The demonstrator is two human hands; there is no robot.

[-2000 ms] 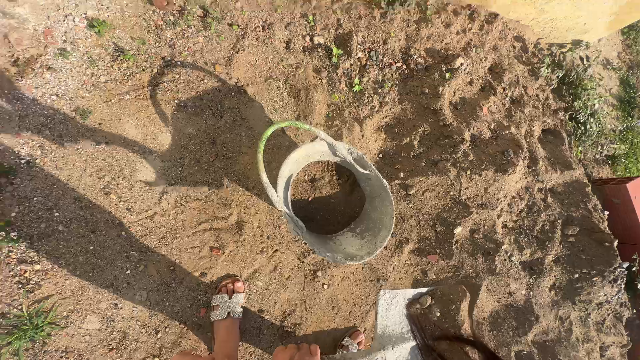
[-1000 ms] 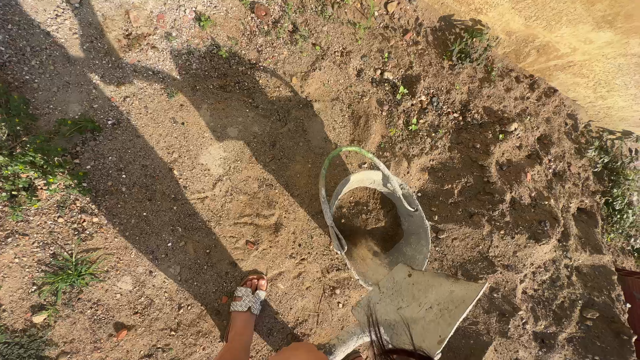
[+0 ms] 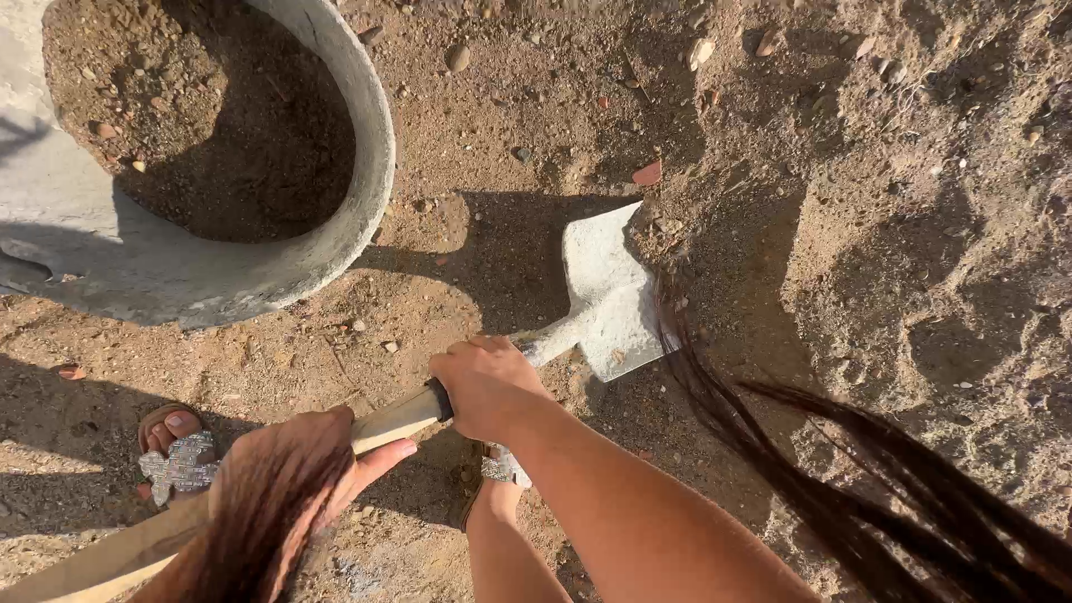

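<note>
A shovel with a pale, crusted metal blade [image 3: 615, 310] and a wooden handle [image 3: 398, 423] lies diagonally across the view. My right hand [image 3: 490, 385] is wrapped around the lower shaft, beside a black band. Farther back, my left hand [image 3: 306, 465] holds the wooden handle, its thumb extended along the underside; strands of hair partly hide it. The blade's front edge touches loose soil [image 3: 662, 230]. At the upper left, a grey, crusted bucket [image 3: 377, 159] contains brown soil with small stones [image 3: 159, 92]. Its handle is out of view.
My sandaled feet [image 3: 180, 461] [image 3: 498, 469] stand on either side of the shovel handle. Uneven, gravelly earth [image 3: 888, 276] rises in clumps at the right. A reddish fragment [image 3: 647, 173] lies above the blade. Long dark hair [image 3: 804, 469] hangs across the lower right.
The shovel blade has moved from the bucket's rim to the ground on its right. Both hands now show on the shovel. The view has come much closer to the bucket.
</note>
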